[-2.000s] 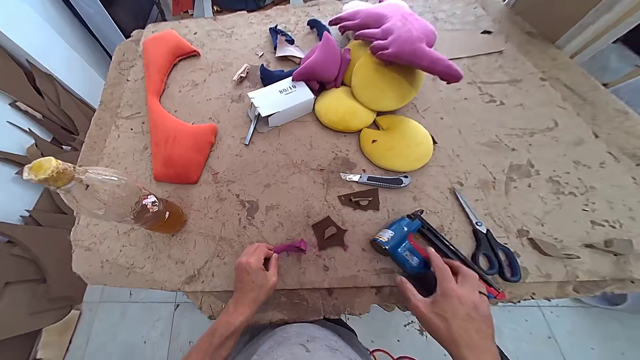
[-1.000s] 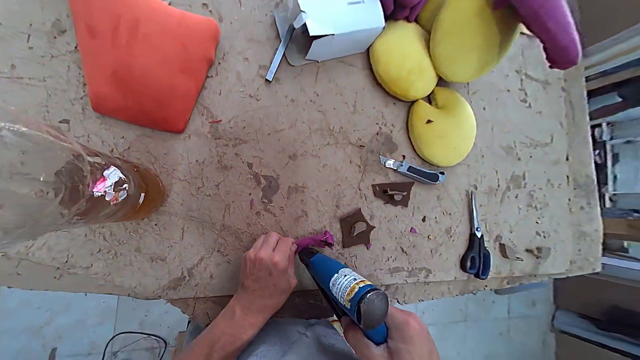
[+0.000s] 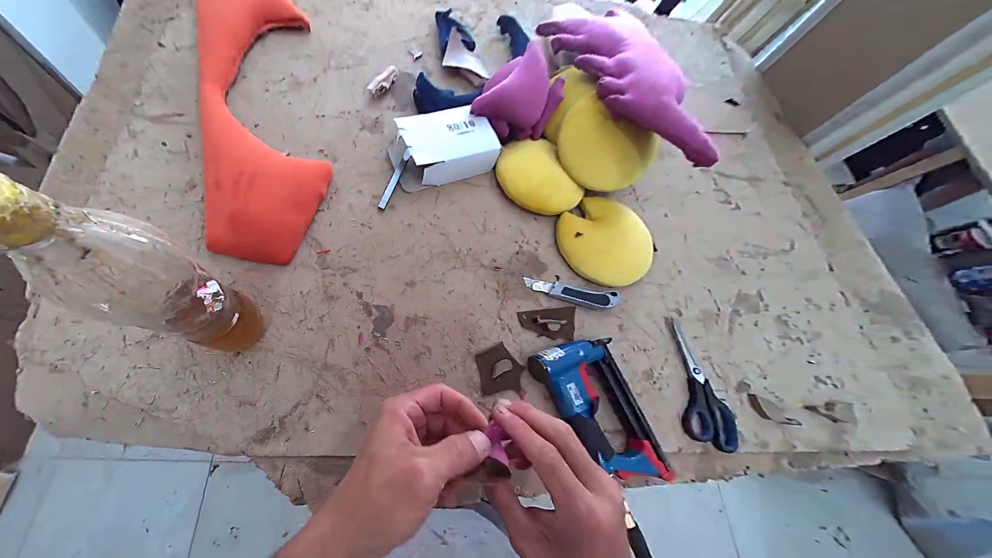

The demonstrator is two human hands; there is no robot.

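Near the front edge of the table, a small magenta fabric-covered piece (image 3: 497,449) is pinched between both hands. My left hand (image 3: 422,457) grips it from the left with thumb and forefinger; my right hand (image 3: 554,480) holds it from the right, its fingertips at the top of the piece. A blue pneumatic stapler (image 3: 573,387) lies just right of my right hand. Two brown scraps with cut-out holes, one here (image 3: 500,370) and one above it (image 3: 547,322), lie beyond my fingers. Dark-handled scissors (image 3: 701,395) lie farther right.
A grey utility knife (image 3: 577,293) lies beyond the scraps. Yellow padded shapes (image 3: 604,240), a pink padded shape (image 3: 639,66) and an open white box (image 3: 449,147) are farther back. On the left are an orange padded shape (image 3: 260,194) and a plastic bottle with amber liquid (image 3: 225,318).
My right hand held the stapler against the magenta piece one second ago; the stapler now lies on the table. Both hands are now on the piece. The view has shifted widely.
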